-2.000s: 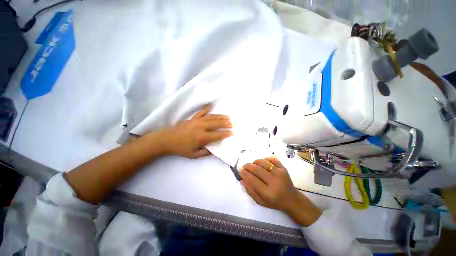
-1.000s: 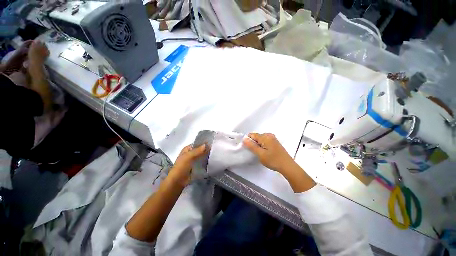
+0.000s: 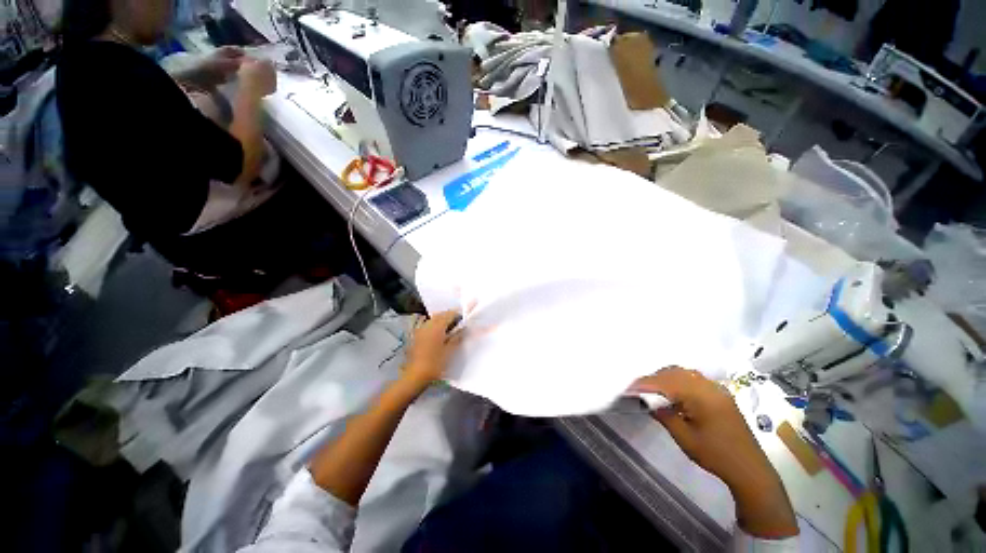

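Observation:
A large white fabric piece (image 3: 584,270) lies spread over the machine table, and its near edge is lifted at the table's front. My left hand (image 3: 435,344) grips its left near corner, where a small dark spot shows at the fingertips. My right hand (image 3: 692,410) pinches its near right edge beside the sewing machine. The white sewing machine head (image 3: 838,324) with a blue stripe stands to the right of the fabric. The fabric is overexposed, so its seams and folds are hard to tell.
Yellow and green scissors (image 3: 874,524) and a tan tab (image 3: 800,448) lie at the right. Grey fabric pieces (image 3: 260,400) hang at the lower left. Another machine (image 3: 395,92), red-handled scissors (image 3: 368,171) and a seated person (image 3: 151,130) are at the upper left. Fabric heaps (image 3: 589,92) lie behind.
The hands have moved from pressing the fabric by the needle to holding its near edge wide apart. The grey patch held a second ago is out of sight. The view has swung left and up.

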